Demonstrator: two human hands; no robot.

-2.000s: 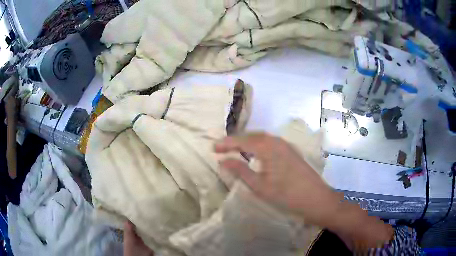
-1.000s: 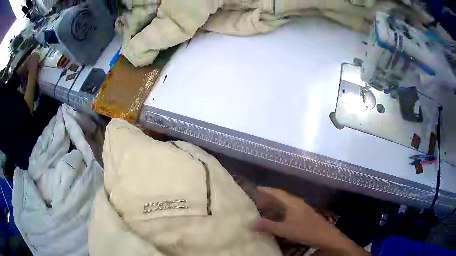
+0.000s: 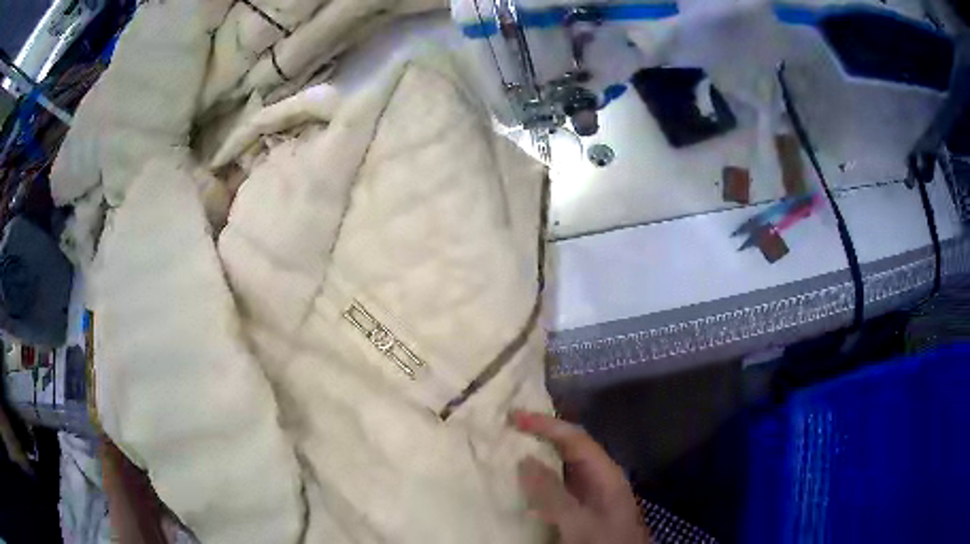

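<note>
The cream jacket shell (image 3: 425,213) covers the left and middle of the view, with dark seam lines and a small stitched emblem. Its right edge reaches the needle area (image 3: 542,149) of the lit sewing machine. My right hand (image 3: 580,489) is at the shell's lower right edge, slightly blurred, its fingertips against the cloth; whether they pinch it is unclear. My left hand (image 3: 133,499) is at the lower left, mostly hidden by the cloth and cut off by the picture's edge; its fingers do not show.
Right of the needle are a black pad (image 3: 683,104), brown patches (image 3: 736,185) and thread snips (image 3: 782,218). A black cord (image 3: 840,239) hangs over the table's front edge. A blue crate (image 3: 867,457) stands at lower right. A grey machine part (image 3: 34,276) is at far left.
The view has moved closer to the needle. The shell has come up from below the table edge onto the table beside the needle. My right hand has moved with it, and my left hand shows again.
</note>
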